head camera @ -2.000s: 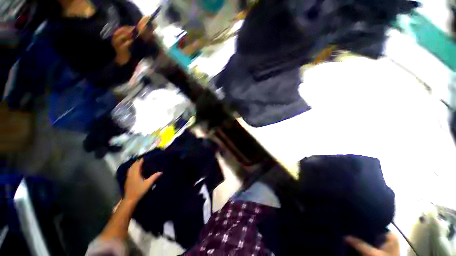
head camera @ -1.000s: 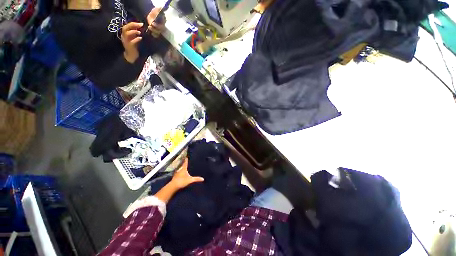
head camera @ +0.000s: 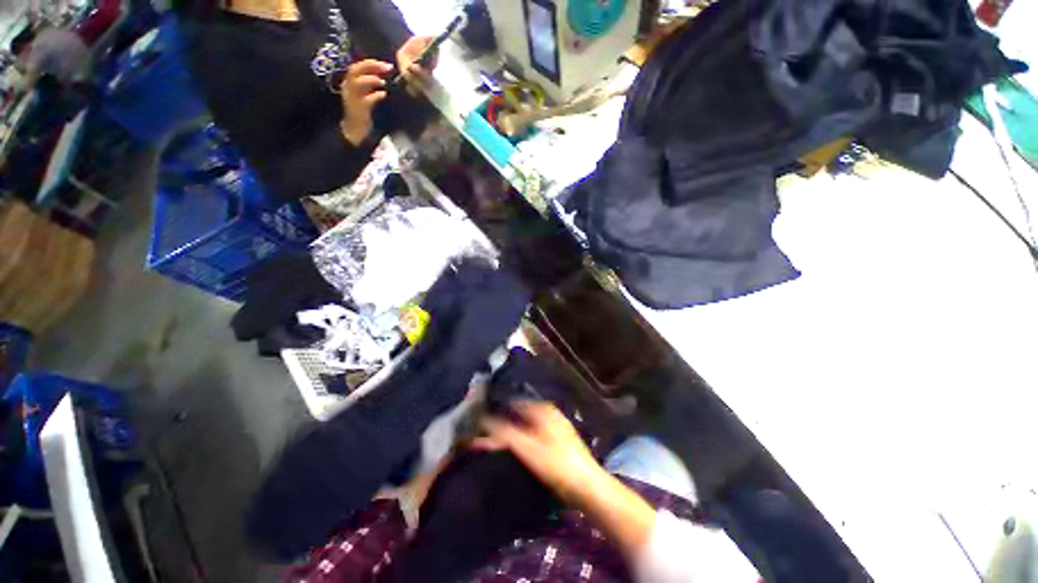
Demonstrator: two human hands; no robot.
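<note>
A dark navy garment (head camera: pixel 376 456) lies over my lap and stretches up toward the white basket, with a pale grey strip along its inner edge. My left hand (head camera: pixel 423 476) is at that strip, mostly hidden by the cloth, and holds the garment. My right hand (head camera: pixel 544 446) reaches across my lap onto the dark cloth; it is blurred, and I cannot tell whether its fingers grip it.
A heap of dark garments (head camera: pixel 717 171) lies on the white table (head camera: pixel 842 364). A white basket (head camera: pixel 324 393) holds clear plastic and a yellow bit. Blue baskets (head camera: pixel 211 216) stand at left. A person in black (head camera: pixel 273 103) holds a phone. A machine box (head camera: pixel 558 40) stands behind.
The dark cloth at the table's front edge has gone from there. My right hand now reaches across my lap. The garment is lifted and spread beside the basket, and my left hand is largely covered.
</note>
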